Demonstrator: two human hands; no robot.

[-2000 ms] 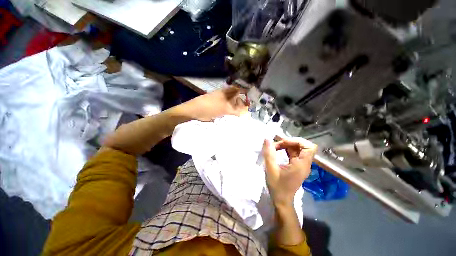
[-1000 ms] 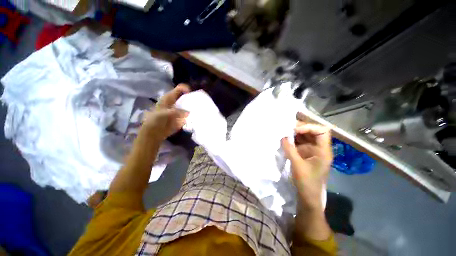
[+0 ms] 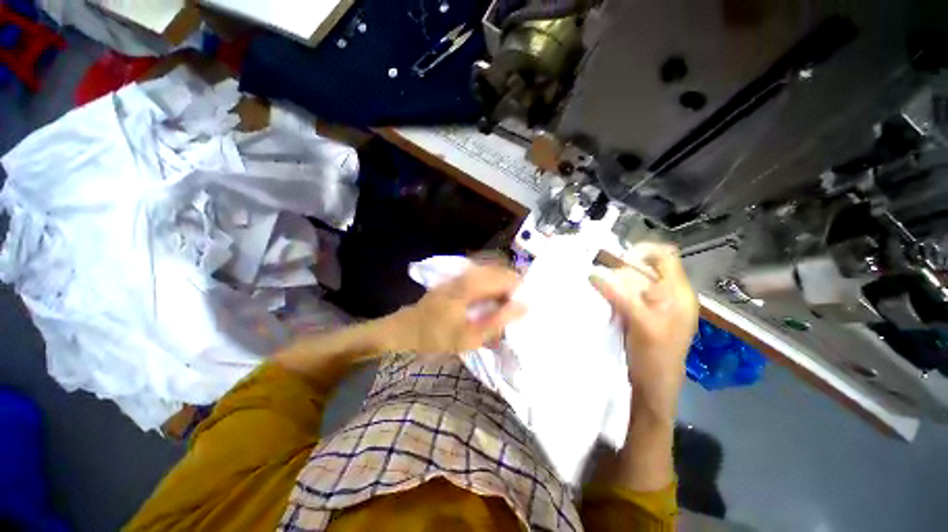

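A white garment piece (image 3: 567,343) runs from the needle area down over my lap. Its top end lies at the presser foot (image 3: 578,204) of the grey sewing machine (image 3: 728,114). My left hand (image 3: 463,312) grips the left edge of the cloth, with a small flap sticking out beyond the fingers. My right hand (image 3: 647,296) pinches the right edge just below the machine head. The fingertips of both hands are partly blurred. The exact state of the cloth under the foot is too small to tell.
A large white pile (image 3: 114,239) stands at the left. Dark navy cloth (image 3: 353,78) with thread snips (image 3: 445,48) lies beyond. The machine table (image 3: 457,151) has a brown edge and printed scale. A checked apron (image 3: 416,436) covers my lap. A blue plastic bag (image 3: 725,356) is below the table edge.
My left hand has moved right from near the pile to the cloth below the needles. My right hand stays at the right edge. The spread cloth has come together into a narrower strip.
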